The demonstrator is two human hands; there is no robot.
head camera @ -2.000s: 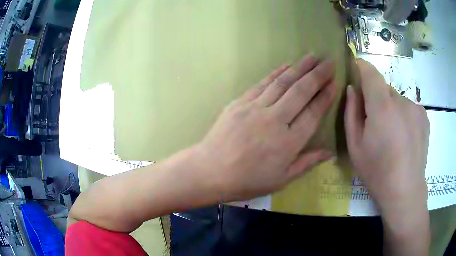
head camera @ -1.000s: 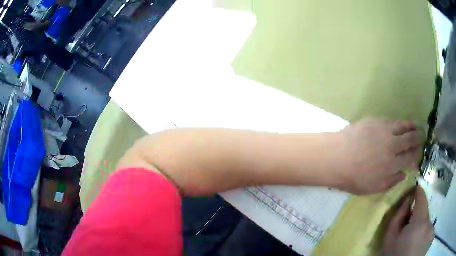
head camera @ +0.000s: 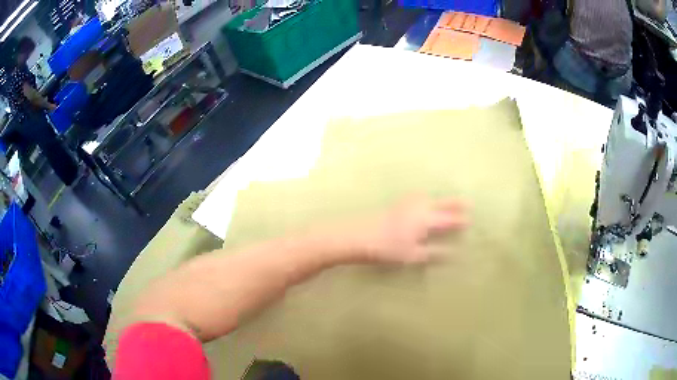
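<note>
A large olive-khaki fabric panel (head camera: pixel 475 297) lies across the white table and down to the bottom edge of the view, with a bright yellow line along its right edge. My left hand (head camera: pixel 423 226) is blurred and lies over the middle of the panel, fingers apart. Whether it touches the cloth is unclear. My right hand is not in view. The white sewing machine (head camera: pixel 631 163) stands at the right, its needle area beside the panel's yellow edge, not over the cloth.
More khaki fabric (head camera: pixel 159 256) hangs at the table's left side. A green crate (head camera: pixel 297 41) and a metal rack (head camera: pixel 163 111) stand beyond the table. Orange sheets (head camera: pixel 471 35) lie at the back. One person stands far left; another is at the back right.
The view has swung up and shows the whole machine head. The panel now lies left of the needle area. My left hand has left the needle area; my right hand has gone out of view.
</note>
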